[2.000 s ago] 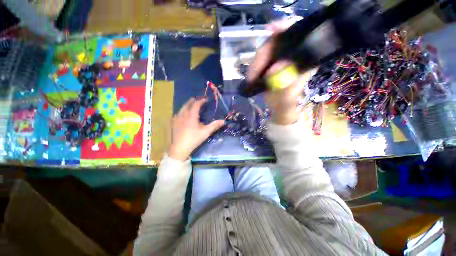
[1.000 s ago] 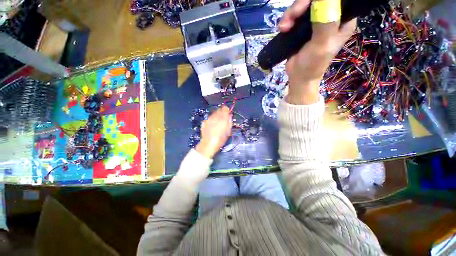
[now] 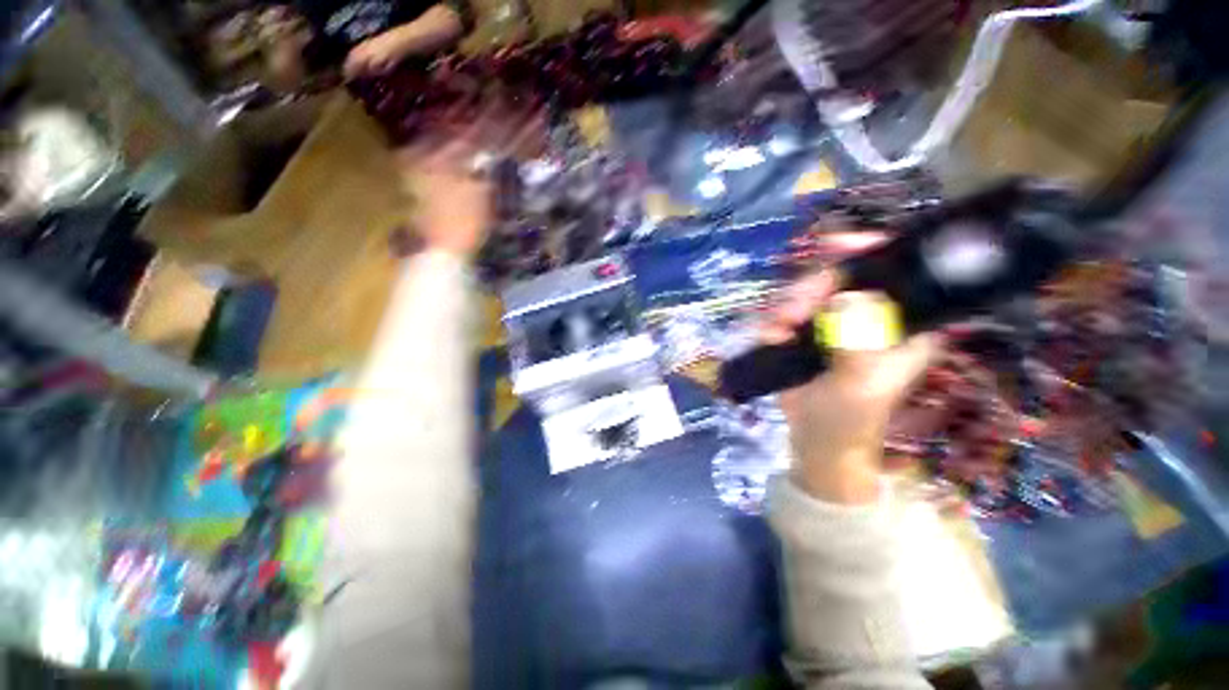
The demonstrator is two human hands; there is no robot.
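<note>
The frame is blurred. My right hand (image 3: 842, 404) is shut on the black electric screwdriver (image 3: 943, 256), with a yellow band (image 3: 859, 322) at the grip. My left hand (image 3: 452, 202) is stretched far forward at the pile of wired rings (image 3: 553, 202) beyond the feeder; whether it holds anything is too blurred to tell. The silver-white screw feeder (image 3: 593, 371) stands between my arms. Clear plastic rings (image 3: 744, 465) lie beside it on the right.
A large red-and-black tangle of wired rings (image 3: 1051, 391) lies on the right. The cartoon mat (image 3: 223, 465) with dark rings is on the left. A brown cardboard box (image 3: 317, 229) stands at the far left. Another person's arm (image 3: 404, 38) shows at the top.
My left hand has moved from in front of the feeder to the far pile. The view has tilted forward, and the rings earlier in front of the feeder no longer show. My right hand still holds the screwdriver.
</note>
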